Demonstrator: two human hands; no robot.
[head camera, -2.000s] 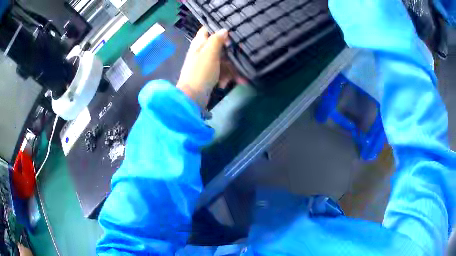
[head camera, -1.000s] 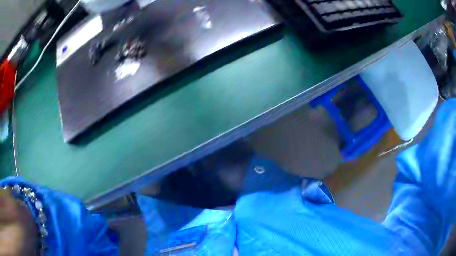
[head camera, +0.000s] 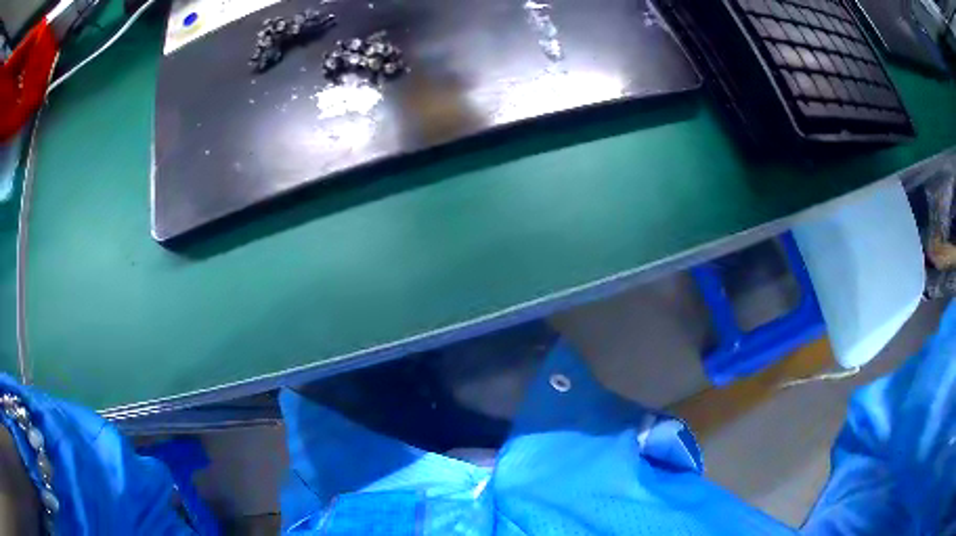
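Two loose piles of small dark and silver components (head camera: 364, 59) lie on the flat black inspection mat (head camera: 252, 147), in the upper left half of the picture. Bright glare lies on the mat below them. Black gridded component trays (head camera: 828, 65) are stacked at the upper right, beside the mat's right end. My left sleeve is at the lower left edge, with a beaded band and a blurred strip of skin; the hand is cut off. My right sleeve is at the lower right edge, its hand out of the picture.
The green bench top (head camera: 419, 236) has its front edge running across the middle. A white card with a blue dot (head camera: 215, 16) is at the mat's upper left. A red bin (head camera: 26, 79) and white cable are at far left. A blue stool (head camera: 770, 337) stands below the bench at right.
My left hand has left the tray corner and moved out of the picture at lower left. The view has swung, so the mat and bench front show more fully.
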